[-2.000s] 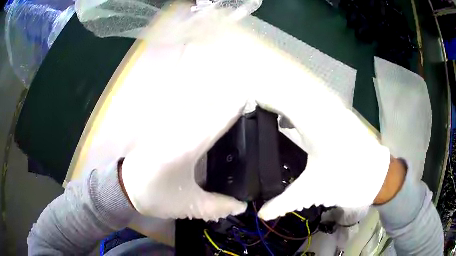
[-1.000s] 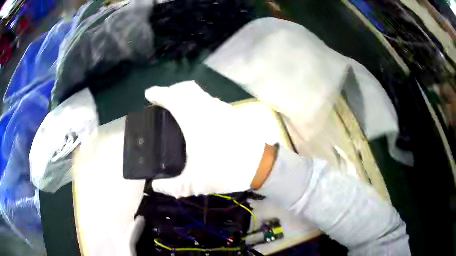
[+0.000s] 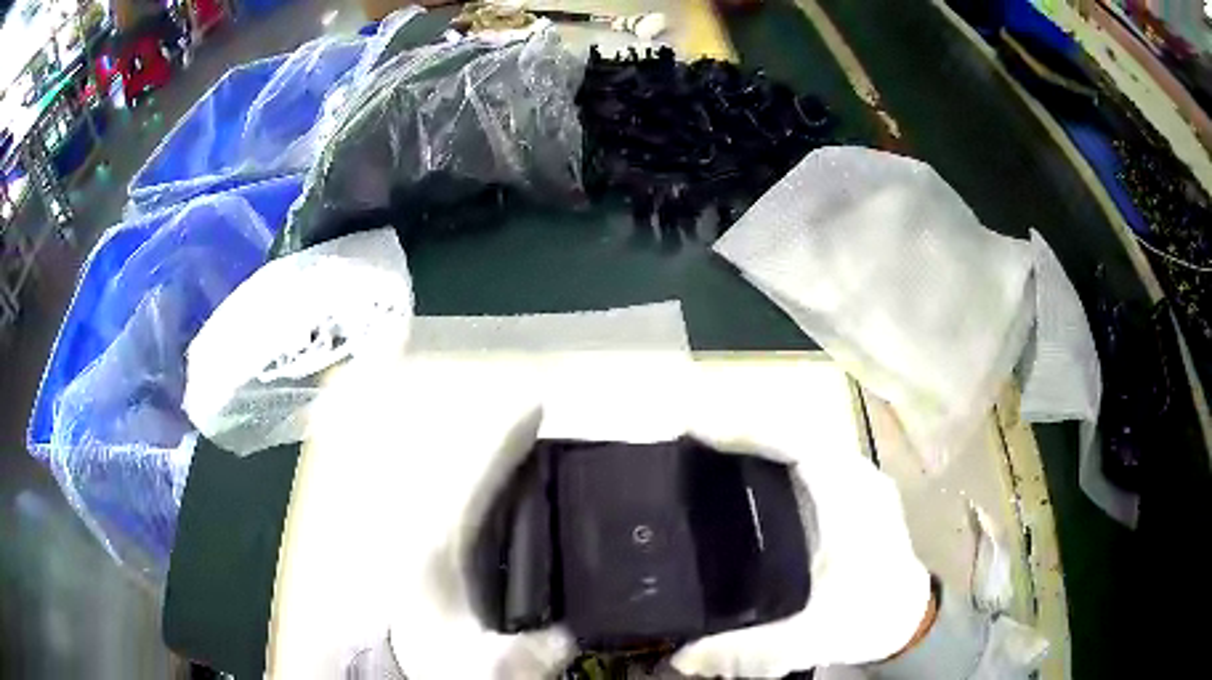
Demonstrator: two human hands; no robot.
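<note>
My left hand [image 3: 465, 585], in a white glove, grips the left side of a black plastic end part [image 3: 631, 538] over the white padded board [image 3: 598, 392]. My right hand [image 3: 857, 571], also gloved, grips its right side. The part has a flat face with a small pale round mark, a ridge at the left and a wider, rounded section at the right. Below it, at the frame's bottom edge, a little of the wiring shows; the housing is mostly hidden by the part and my hands.
A clear bag of small white parts [image 3: 299, 339] lies at the left, by plastic-lined blue crates [image 3: 146, 306]. A heap of black plastic parts [image 3: 691, 126] spills from a greyish bag [image 3: 459, 126] at the back. White foam sheets [image 3: 891, 279] lie at the right on the green belt [image 3: 558, 272].
The view has shifted, showing more of the belt and crates. The black part is now between both hands near the bottom centre; one second ago only my right hand visibly held it.
</note>
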